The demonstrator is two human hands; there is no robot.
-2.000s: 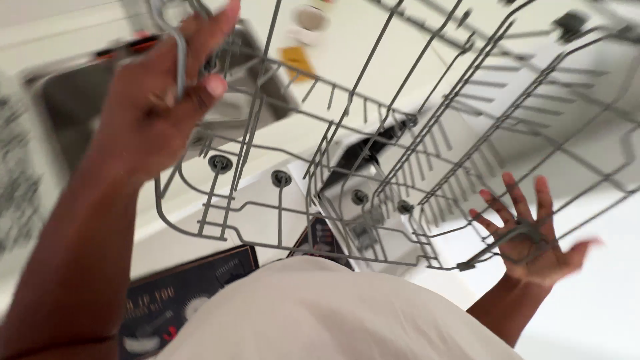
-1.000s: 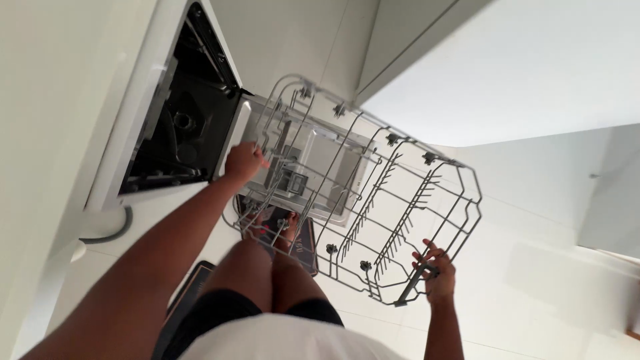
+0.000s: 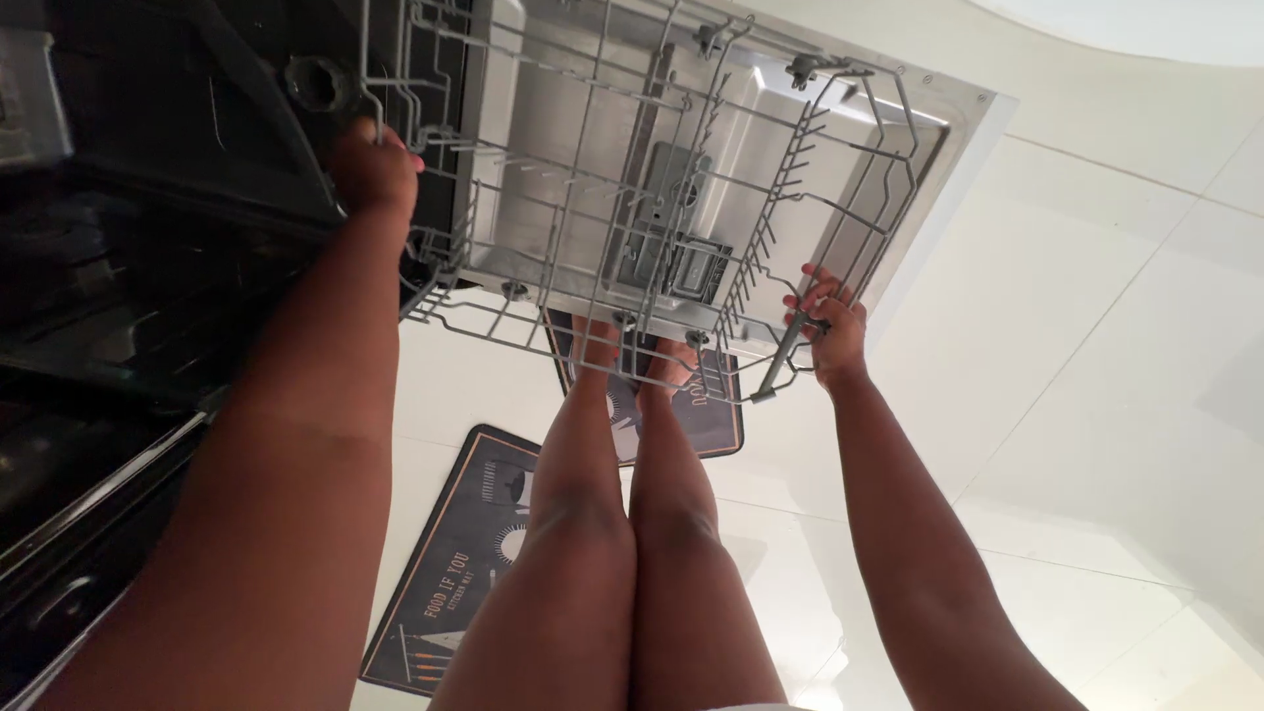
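Observation:
Both my hands hold a grey wire dishwasher rack [image 3: 592, 148] with small wheels and rows of tines. My left hand [image 3: 375, 173] is closed on the rack's wire at its left end, in front of the dark dishwasher interior. My right hand [image 3: 831, 321] grips the right end, by the grey bar at the corner. Beneath the rack lies the lowered stainless steel dishwasher door [image 3: 908, 207], with its detergent dispenser [image 3: 696, 269] showing through the wires. Whether the rack touches the door cannot be told.
The dishwasher tub [image 3: 197, 197] stands open at the left. Two dark printed kitchen mats [image 3: 464, 563] lie on the pale tiled floor [image 3: 1086, 296], one under my feet below the door's near edge. My legs are at the lower middle.
The rack, held high near a sink at first, has come down over the open dishwasher door, its left end now at the tub. The view has swung greatly.

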